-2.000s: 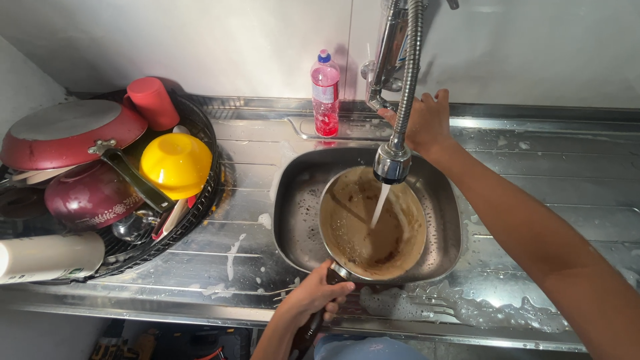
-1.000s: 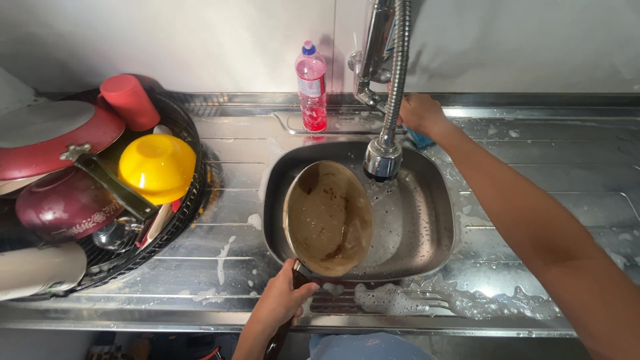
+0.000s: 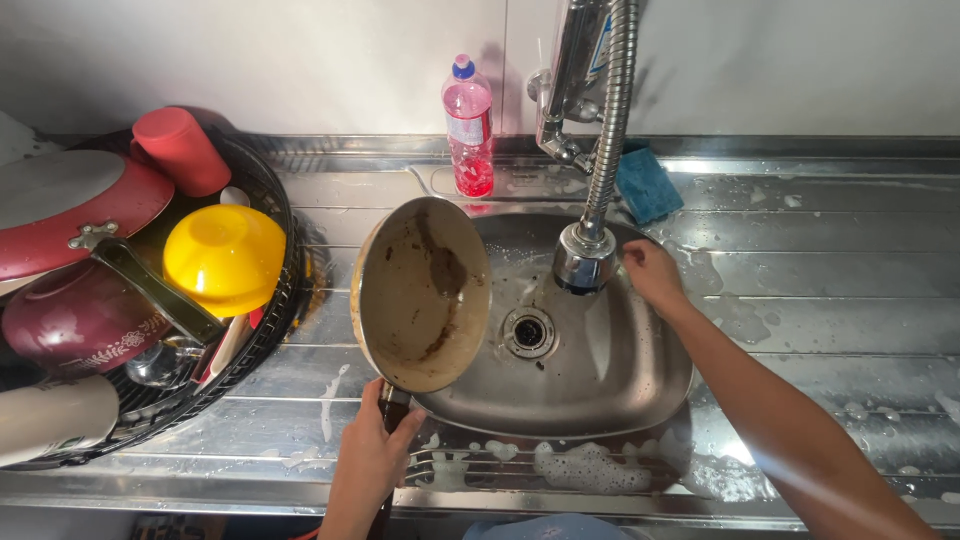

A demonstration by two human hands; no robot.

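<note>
My left hand grips the dark handle of a frying pan, which is tilted over the left side of the steel sink. Brown residue marks its light interior. My right hand is just right of the faucet's spray head, fingers curled; whether it holds anything cannot be told. No water runs from the spray head. Behind the sink's right corner lies a blue sponge. A clear bottle of pink liquid stands behind the sink.
At left, a black dish rack holds a yellow bowl, a red cup, a red pan, a maroon bowl and a white cup. Soap foam lies along the counter's front edge.
The water stream seen two seconds ago has stopped. My left hand has raised and tilted the pan leftward, baring the drain. My right hand has come from behind the faucet toward the sink.
</note>
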